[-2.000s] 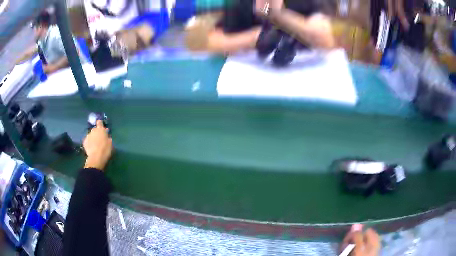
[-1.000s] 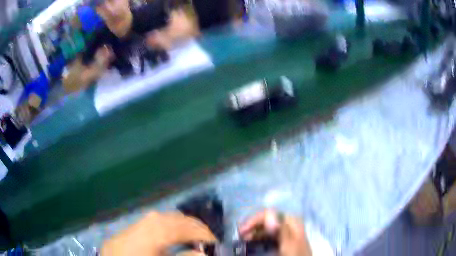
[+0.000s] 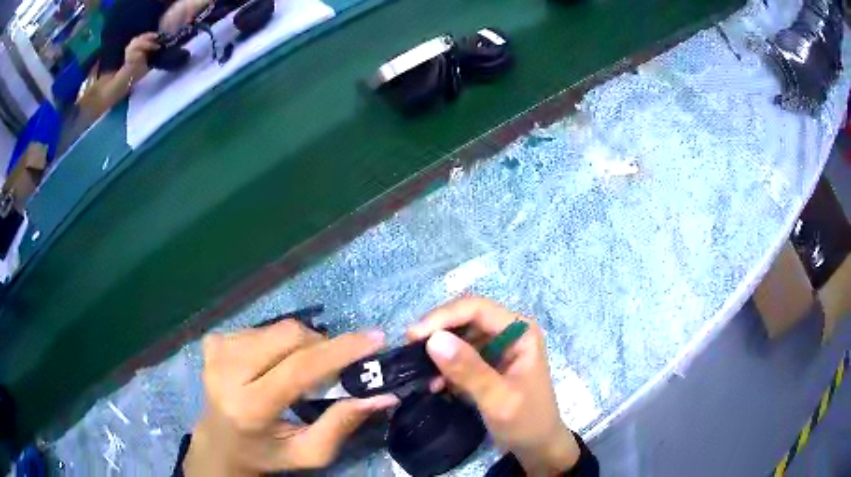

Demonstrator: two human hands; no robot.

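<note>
Black headphones lie in my two hands over the bench at the bottom centre. My left hand [image 3: 280, 401] holds the headband end [image 3: 387, 370], which shows a small white mark. My right hand [image 3: 504, 382] has thumb and fingers on the other end of that black piece. A green tool grip [image 3: 505, 341] sticks out between the right fingers; its tip is hidden. A black ear cup [image 3: 436, 434] hangs below the hands. Part of the black band shows behind the left hand.
The bench edge has worn pale blue bubble wrap [image 3: 578, 233]. Beyond it runs a green belt [image 3: 233, 214] carrying another black headphone unit [image 3: 422, 84]. A person's hands hold headphones over a white sheet at top left. Cardboard [image 3: 786, 291] stands at the right, beside a grey floor.
My left hand has come back from the belt's far left, and both hands are now together on the headphones. The view has turned right and down.
</note>
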